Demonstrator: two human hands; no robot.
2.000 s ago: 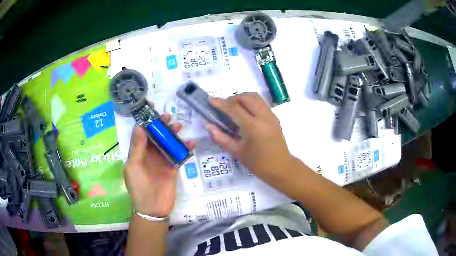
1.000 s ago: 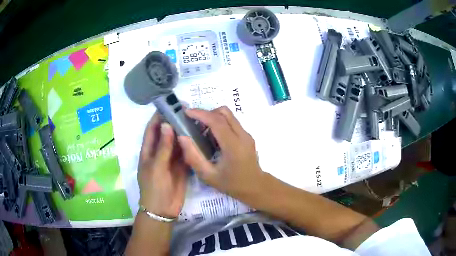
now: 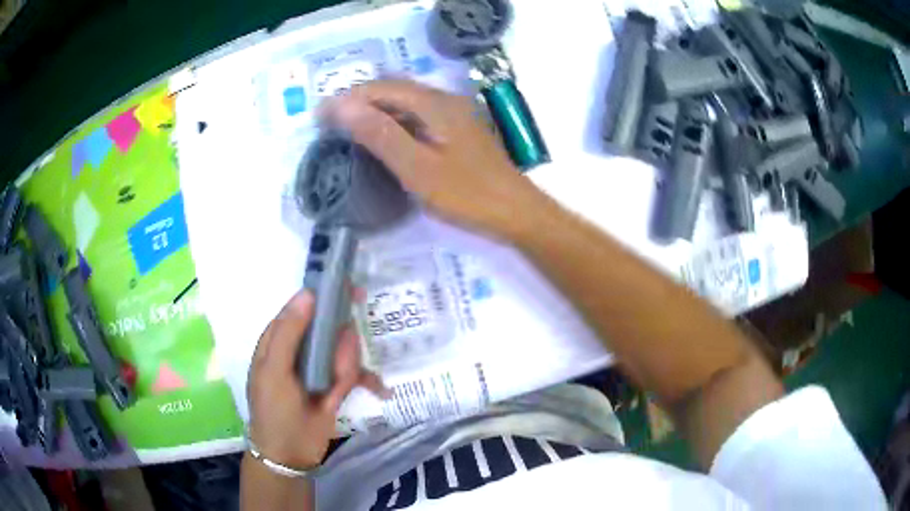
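Note:
My left hand holds a handheld fan by its grey handle, with the dark oval button holes facing up and no battery showing. My right hand is blurred, above and beside the fan's round head; its fingers are bent, and I cannot tell whether they touch the head. A second fan with an open handle lies at the top of the bench, its green battery and circuit board showing. My right forearm passes just below it.
Grey housing halves are piled on the right and on the left. White printed sheets and a green sticky-note sheet cover the bench. The dark green belt lies beyond the far edge.
The blue battery seen earlier is now covered by the grey housing half. My right hand has moved from the handle up to the fan head. The fan handle now points more straight down.

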